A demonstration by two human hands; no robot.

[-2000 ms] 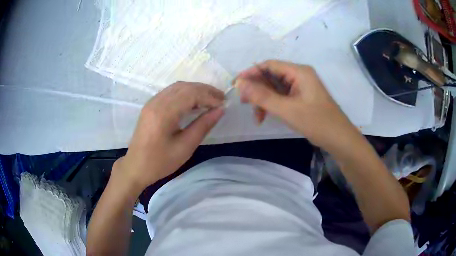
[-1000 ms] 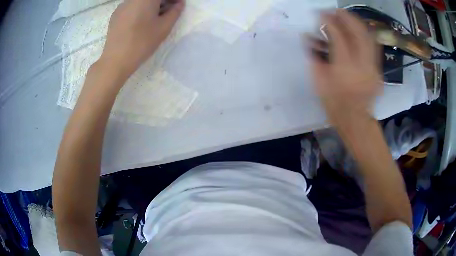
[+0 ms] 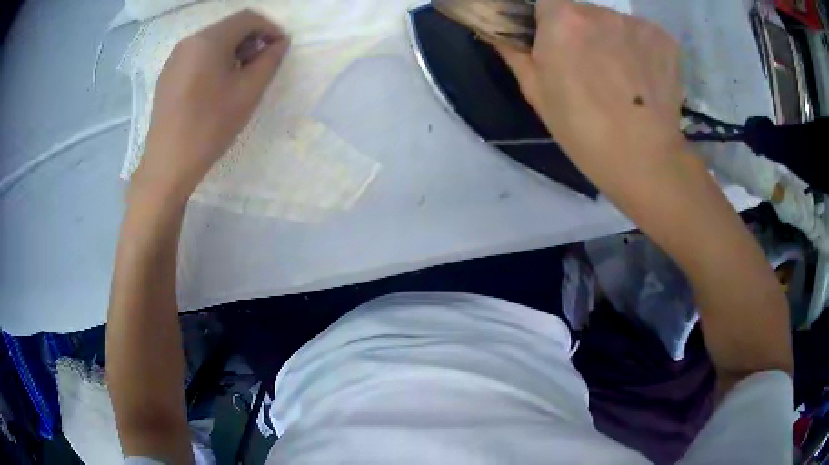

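A cream lace panel (image 3: 273, 168) with a curved cut-out lies on the white table cloth (image 3: 382, 218), its top cut off by the picture's edge. My left hand (image 3: 214, 82) is over the panel's left part with fingers curled; whether it pinches the cloth or tape is hidden. A thin white strip (image 3: 64, 150) runs in from the left towards that hand. My right hand (image 3: 600, 82) grips the wooden handle of the dark iron (image 3: 473, 82). The iron is right of the panel, its pale metal rim facing left. No snips can be made out.
A shiny metal frame (image 3: 784, 68) stands at the right edge, with part of a red tray (image 3: 802, 11) above it. The iron's black cord (image 3: 718, 127) runs right. Below the table are off-white layers (image 3: 86, 409) at left and a crumpled clear bag (image 3: 636, 281) at right.
My right hand has reached right, taken the iron by its handle and brought it left towards the lace. My left hand has moved up and left; the lace has shifted left and turned.
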